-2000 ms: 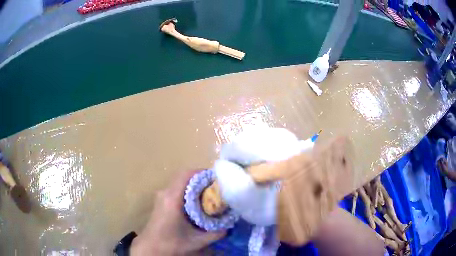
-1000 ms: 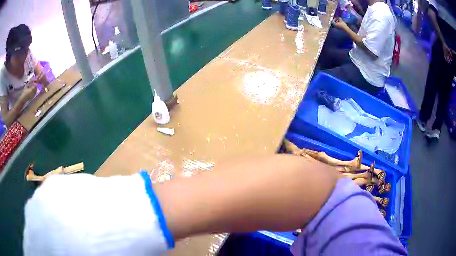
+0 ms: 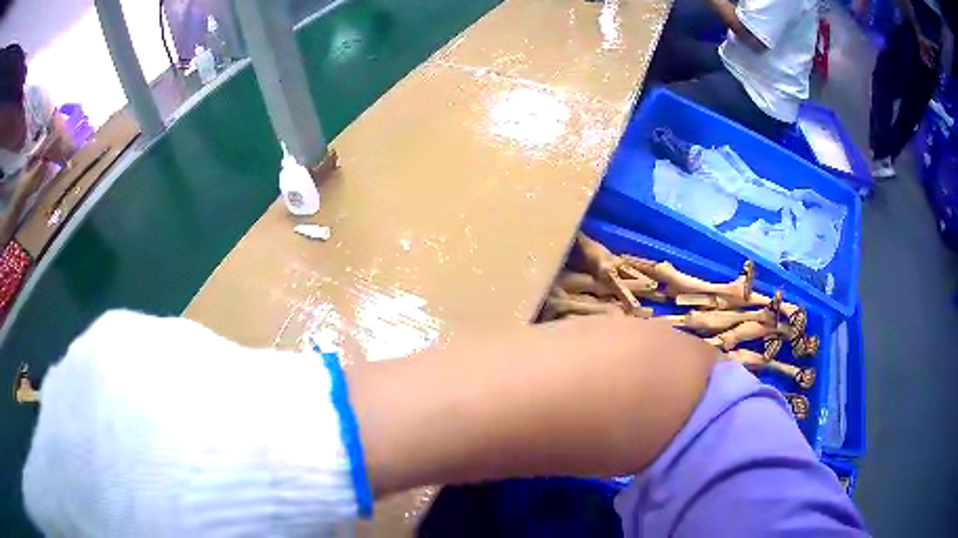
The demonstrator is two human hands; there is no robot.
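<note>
My right hand (image 3: 189,431), in a white knit glove with a blue wrist edge, fills the lower left. My bare forearm crosses the lower picture from a purple sleeve. The glove's back faces me; the fingers and anything in them are hidden. My left hand is not in view. Tan figurine legs (image 3: 714,315) with dark-strapped feet lie heaped in a blue parts crate (image 3: 821,368) at the right, partly behind my forearm. The foot of another tan leg (image 3: 25,387) shows on the green belt (image 3: 137,247) at the far left, beside my glove.
A white glue bottle (image 3: 298,187) stands by the grey metal post (image 3: 278,89), a small white cone (image 3: 312,231) near it on the tan tabletop (image 3: 420,200). A neighbouring blue crate (image 3: 851,247) holds pale sheets. A person sits beyond it; another sits across the belt.
Since two seconds ago, the view has swung right, and my left hand and the blue piece have left the picture. Since one second ago, the crates show higher up and more legs are visible.
</note>
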